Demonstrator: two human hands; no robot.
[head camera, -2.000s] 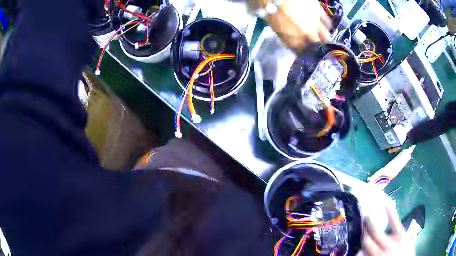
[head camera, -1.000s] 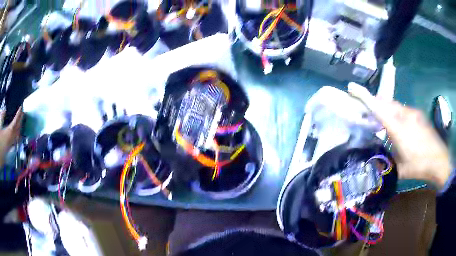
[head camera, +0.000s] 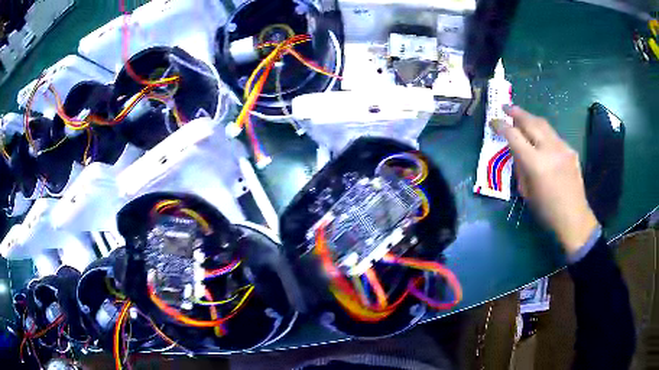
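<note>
My right hand (head camera: 545, 170) is at the right with its fingertips over the edge of a slim white tube (head camera: 497, 130) with red-blue stripes and a pointed nozzle. The tube lies on the bench; no closed grip on it shows. My left hand is not in view. Left of the tube, a camera housing (head camera: 368, 318) stands with its black inner cover (head camera: 437, 206) lifted, carrying a circuit board (head camera: 372, 217) with orange, red and purple leads. A second housing (head camera: 271, 325) beside it also has a raised board (head camera: 173, 260) with coloured leads.
Rows of white housings with black cups and hanging leads fill the left, including one open cup (head camera: 278, 61) at top centre. A silver-grey metal box (head camera: 405, 54) and a thick black upright stick (head camera: 491, 36) stand behind. A flat dark object (head camera: 605, 159) lies far right on the green bench (head camera: 556, 79).
My right hand has left the right-hand housing and moved to the tube. That housing now stands close beside the other opened one. The camera view has shifted.
</note>
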